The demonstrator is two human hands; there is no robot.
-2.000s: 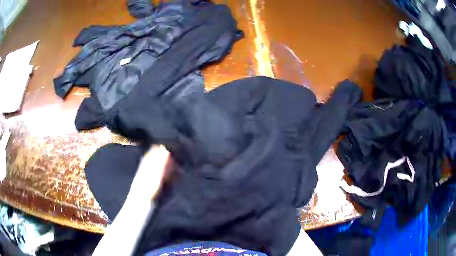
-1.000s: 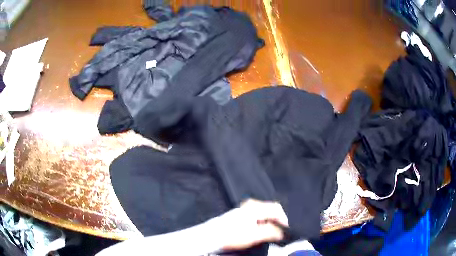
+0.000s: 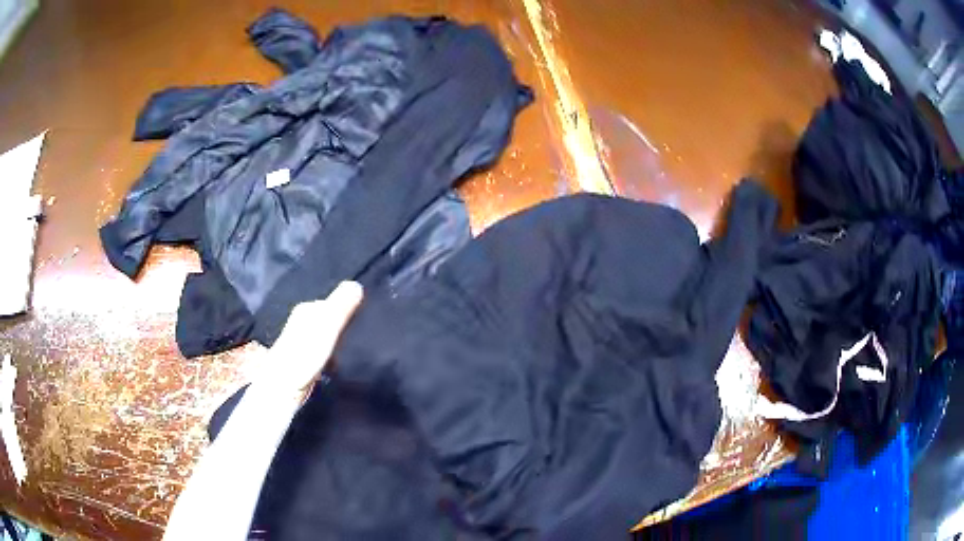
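A black jacket (image 3: 550,359) lies bunched across the front of the table, matte cloth up, with one sleeve (image 3: 740,248) pointing up at its right. My left hand (image 3: 319,325) comes from the lower left and grips the jacket's left edge; its fingertips are partly hidden by the cloth. My right hand is not in view. A second black jacket (image 3: 285,227) lies behind, at upper left, its shiny creased lining up with a small white label (image 3: 278,178).
A bunched black garment heap (image 3: 846,285) sits at the right table edge, with a whitish curling strip (image 3: 840,386) on it. A bright blue bin (image 3: 861,491) is below it. White sheets (image 3: 19,227) lie at the left edge of the brown table (image 3: 95,423).
My left hand has moved from the front middle to the left edge of the near jacket. The sleeve that lay across its middle has gone from there, and the cloth is bunched differently.
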